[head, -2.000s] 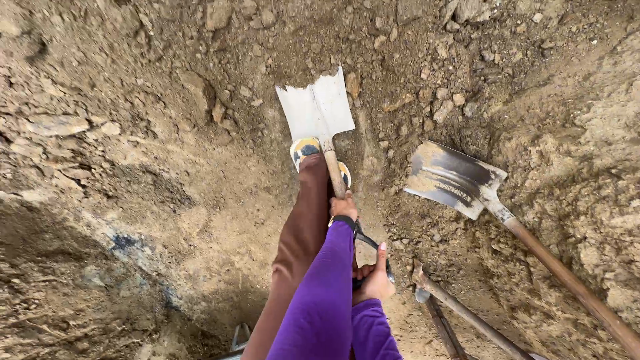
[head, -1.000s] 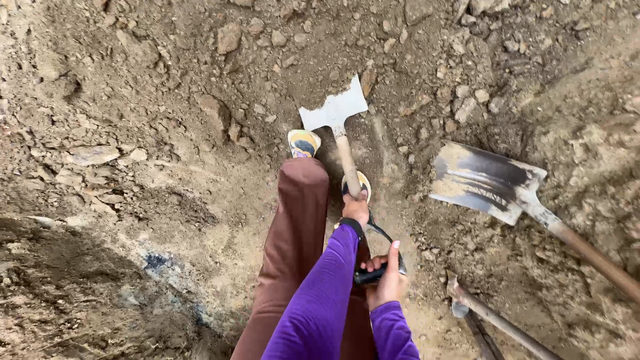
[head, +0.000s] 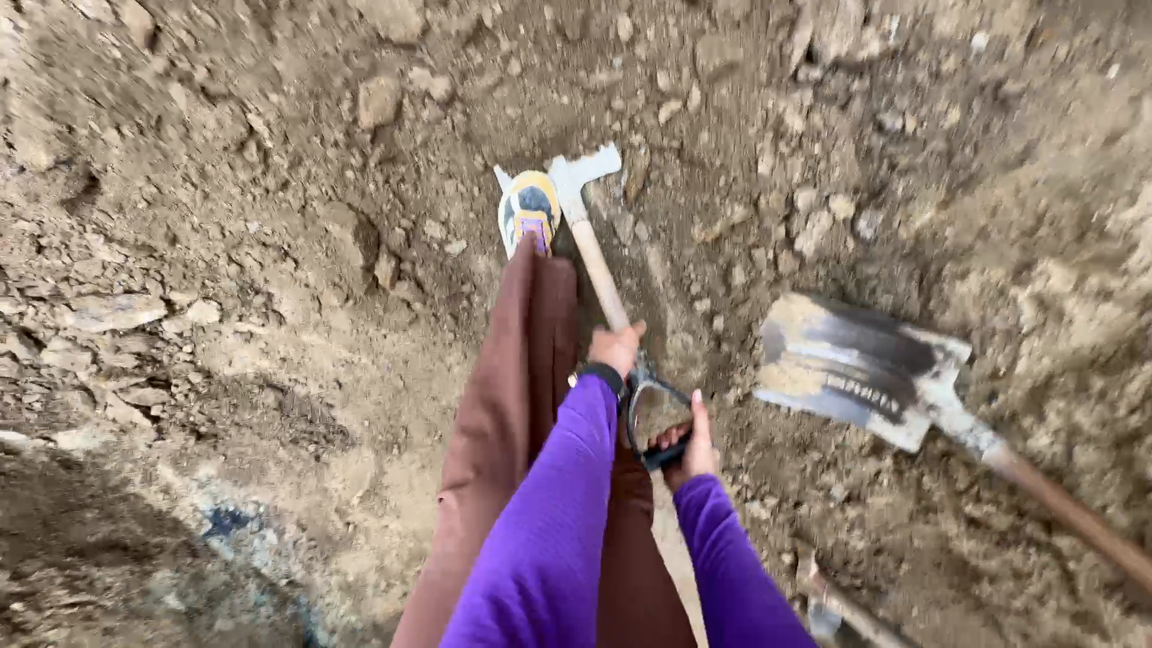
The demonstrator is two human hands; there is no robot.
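A shovel with a pale metal blade (head: 594,168) and a wooden shaft (head: 598,270) points away from me, its blade partly sunk in the loose soil. My left hand (head: 617,349) is closed around the lower shaft, just above the D-shaped handle. On the black grip (head: 667,453) of that handle my right hand (head: 688,445) is closed, thumb up. My shoe (head: 531,214), yellow and white, is at the left part of the blade and hides some of it. Whether the sole presses on the blade's edge, I cannot tell.
A second shovel (head: 855,369), its worn metal blade soiled, lies at the right with its wooden handle toward the lower right corner. Below it is part of another wooden-handled tool (head: 855,616). Rocks and loose dirt surround me, with a flat stone (head: 117,312) at the left.
Two seconds ago the whole blade showed above the ground; now much of it is hidden by soil and my shoe. That shoe has moved forward to the blade. Both hands have kept their hold.
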